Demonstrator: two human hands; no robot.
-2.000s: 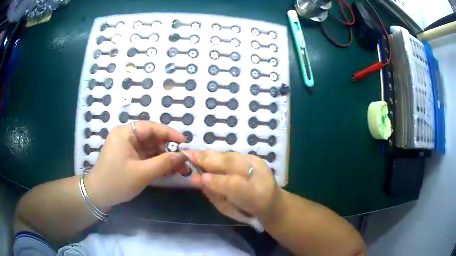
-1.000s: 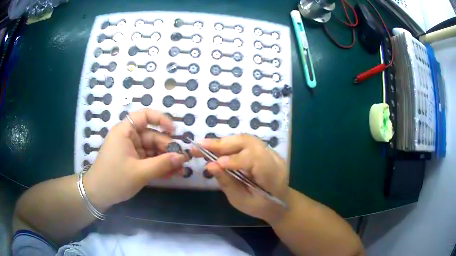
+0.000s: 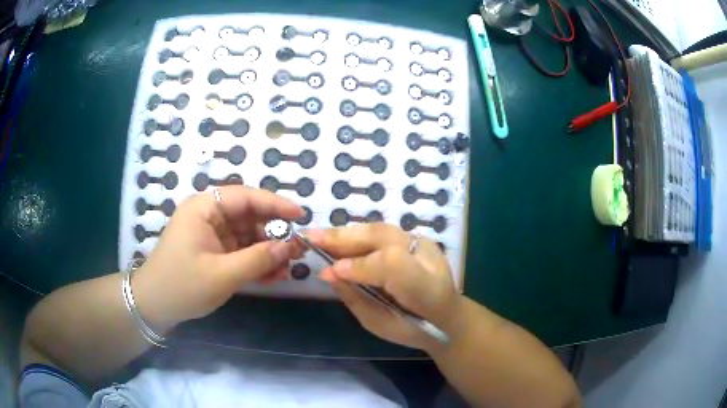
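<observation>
My left hand (image 3: pixel 215 251) holds a small round silver component (image 3: pixel 278 230) between thumb and fingertips, its pale ringed face showing. My right hand (image 3: pixel 391 275) grips slim silver tweezers (image 3: pixel 363 292). The tweezer tips are at the right edge of the component; whether they touch it is too small to tell. Both hands are above the lower middle of the white foam tray (image 3: pixel 245 177), which has columns of dumbbell-shaped slots. Silver and white rings show in many upper slots; lower slots look plain dark. My hands hide part of the lower slots.
A small dark clump (image 3: pixel 460 143) sits at the tray's right edge. Right of the tray lie a mint-green knife (image 3: pixel 488 77), a red clip (image 3: pixel 593 117) with leads, a pale green tape roll (image 3: pixel 610 195) and stacked slotted trays (image 3: pixel 660 151). A silver round object (image 3: pixel 510 14) is at the top.
The component's face has turned from dark to pale and ringed since one second ago. My left fingers have closed in around it, and the tweezer tips have moved slightly left to its edge.
</observation>
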